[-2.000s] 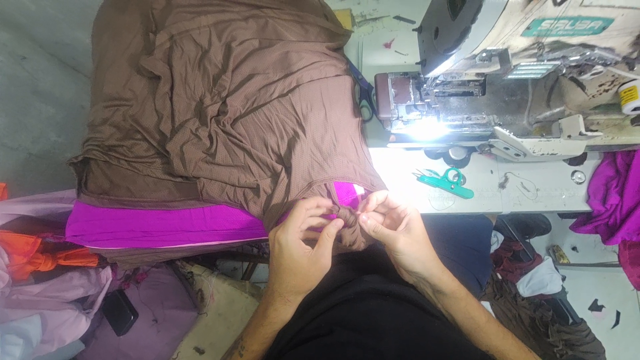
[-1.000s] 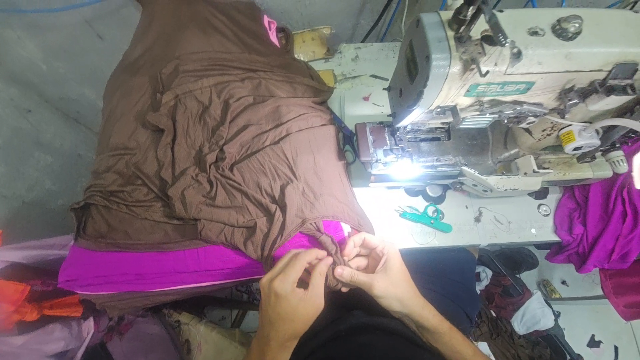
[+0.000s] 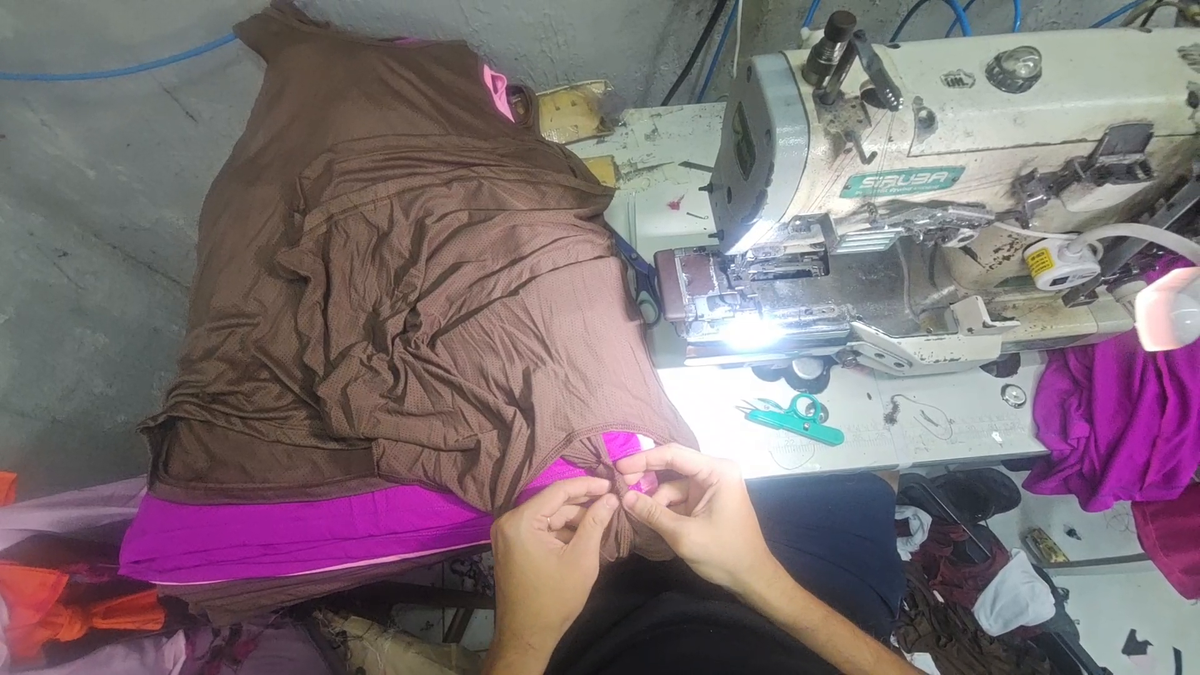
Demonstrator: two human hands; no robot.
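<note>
A brown perforated jersey garment lies wrinkled over a magenta one on the left. At its near right edge my left hand pinches a bunched bit of the brown fabric between thumb and forefinger. My right hand pinches the same bunch from the other side, the two hands almost touching. Some magenta cloth shows beneath the fingers. To the right stands a Siruba sewing machine with its lamp lit over the needle area. Teal thread snips lie on the white machine table, near my right hand.
Dark-handled scissors lie partly under the brown garment beside the machine. Magenta cloth hangs at the table's right end. Fabric scraps are heaped below right; orange cloth lies at lower left. A grey wall borders the left side.
The view has shifted, showing more of the machine and the garment's far end. Both hands stay at the same edge of the brown fabric, with their fingers slightly rearranged around the bunch.
</note>
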